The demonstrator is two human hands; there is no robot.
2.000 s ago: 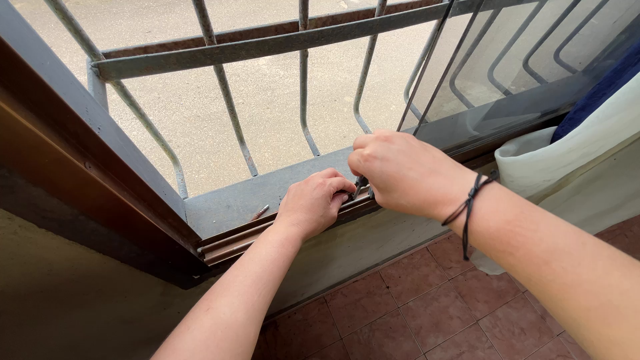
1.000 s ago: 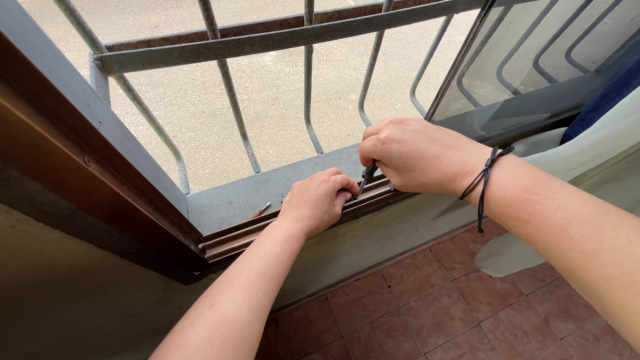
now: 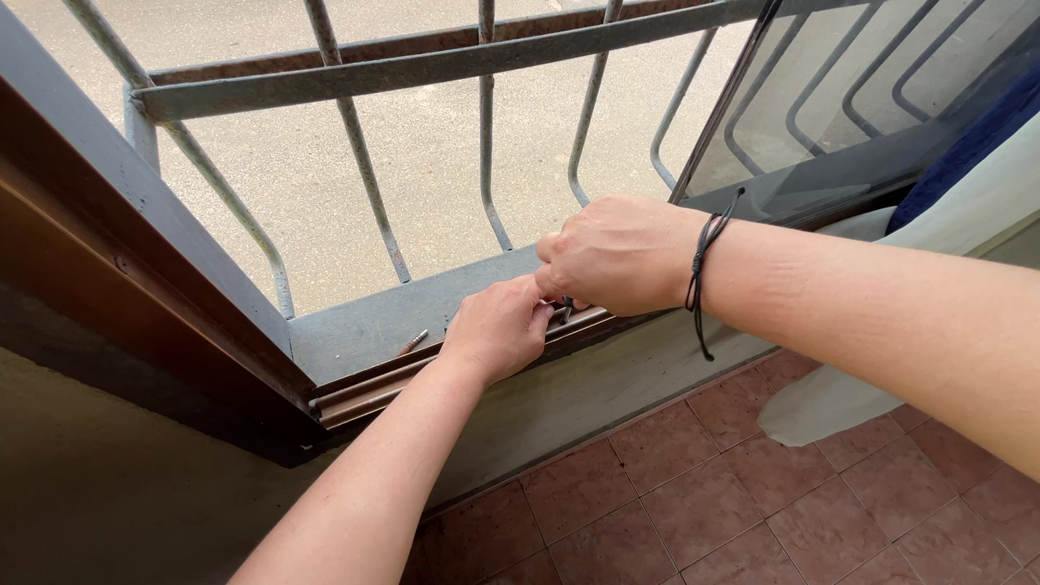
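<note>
My left hand (image 3: pixel 501 327) rests on the brown metal window track (image 3: pixel 378 388), its thumb and fingers closed near a small dark object (image 3: pixel 567 307) partly hidden between both hands. Against its fingertips, my right hand (image 3: pixel 621 253) is bent over the track with curled fingers; what its fingers hold is hidden. A black cord bracelet (image 3: pixel 697 272) circles my right wrist. Left of my left hand, a short ridged metal piece, like a screw or drill bit (image 3: pixel 414 341), lies on the grey sill (image 3: pixel 349 345) beside the track.
Grey metal security bars (image 3: pixel 487 146) stand outside the window. A brown window frame (image 3: pixel 187 309) rises at left. At right are a sliding glass pane (image 3: pixel 812 106), a pale curtain (image 3: pixel 942 236) and dark blue fabric (image 3: pixel 967 171). Reddish floor tiles (image 3: pixel 682 496) lie below.
My right hand has moved left, close against my left hand. A dark tool seen between the hands one second ago is now mostly hidden.
</note>
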